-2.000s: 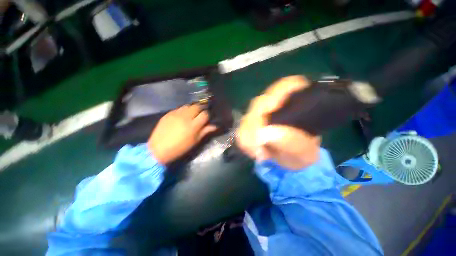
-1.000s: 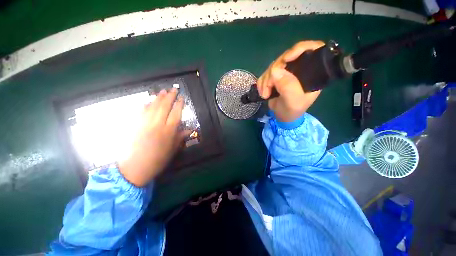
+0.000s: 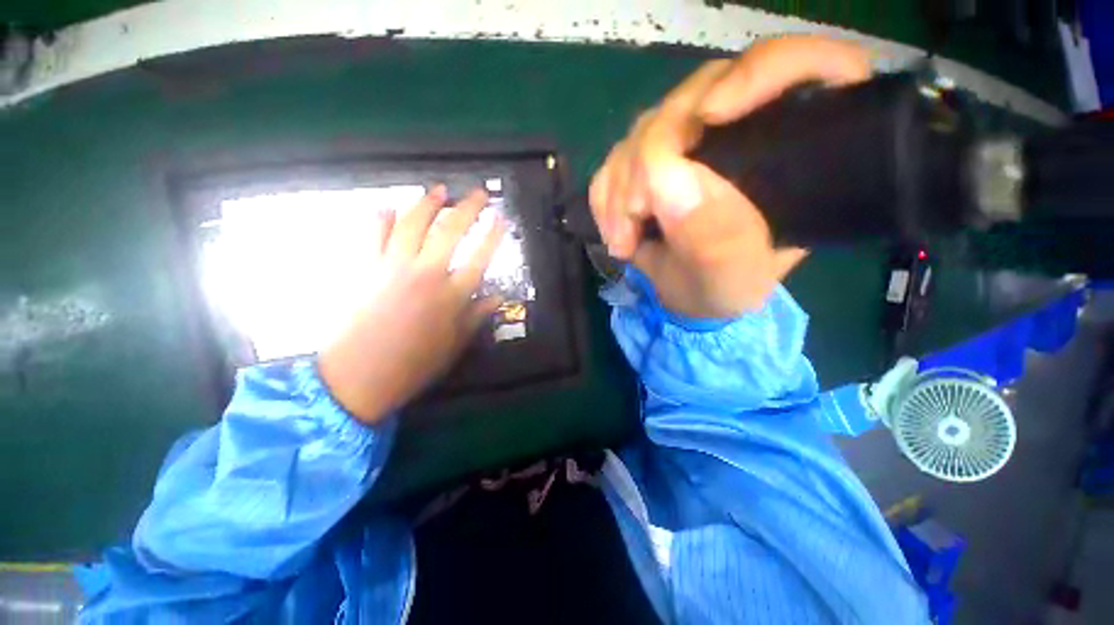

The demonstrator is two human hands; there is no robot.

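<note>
A flat tablet assembly point(image 3: 293, 269) lies in a black fixture tray point(image 3: 560, 354); its large plate glares white and its circuit strip is at the right end. My left hand point(image 3: 422, 293) rests on the device, palm down, fingers spread over the strip. My right hand point(image 3: 702, 195) grips a thick black electric screwdriver point(image 3: 819, 159), tilted, with its narrow tip over the tray's right edge. The screw dish point(image 3: 604, 260) is mostly hidden behind my right hand. Whether a screw is on the tip I cannot tell.
A slim black stick with a red light point(image 3: 905, 291) lies at the bench's right side. A pale clip-on fan point(image 3: 953, 427) stands beyond it, with blue bins point(image 3: 931, 568) below. A worn white strip point(image 3: 305, 27) borders the green mat at the back.
My right hand has moved the screwdriver's tip from the screw dish left to the tray's edge, and the driver now looks larger and nearer. My left hand remains on the device, fingers more spread.
</note>
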